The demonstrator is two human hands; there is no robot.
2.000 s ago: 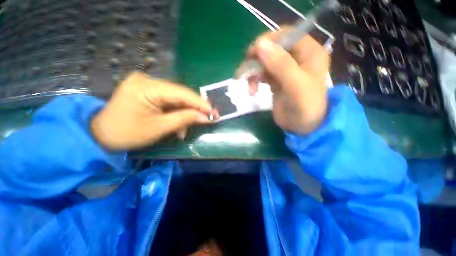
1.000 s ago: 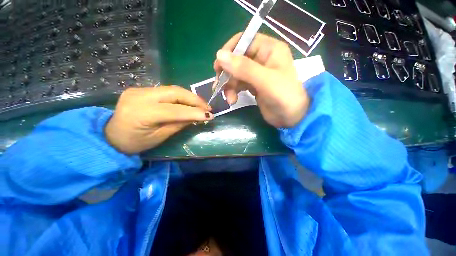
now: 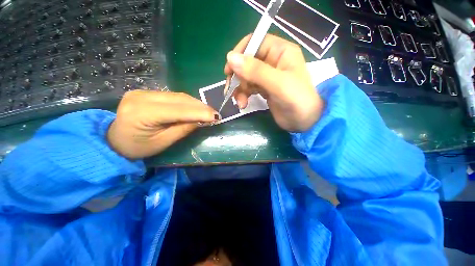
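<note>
My left hand pinches a small component between thumb and forefinger; only a dark bit and a shiny bit show at the fingertips. My right hand holds silver tweezers like a pen, their tips down at the component by the left fingertips. The adhesive sheet, a white strip with a black block at its left end, lies on the green mat just beyond the left fingertips. It runs on under my right hand, and its white end shows beyond the wrist.
A large clear tray with rows of small dark shiny parts is at the left. Spare adhesive sheets overlap at the top. A black tray of silver loop frames is at the right. The green mat's near edge runs before my body.
Since the first frame, my right hand has moved left, bringing the tweezers to the left fingertips. Since the second, the fingers and tweezer tips have shifted only slightly.
</note>
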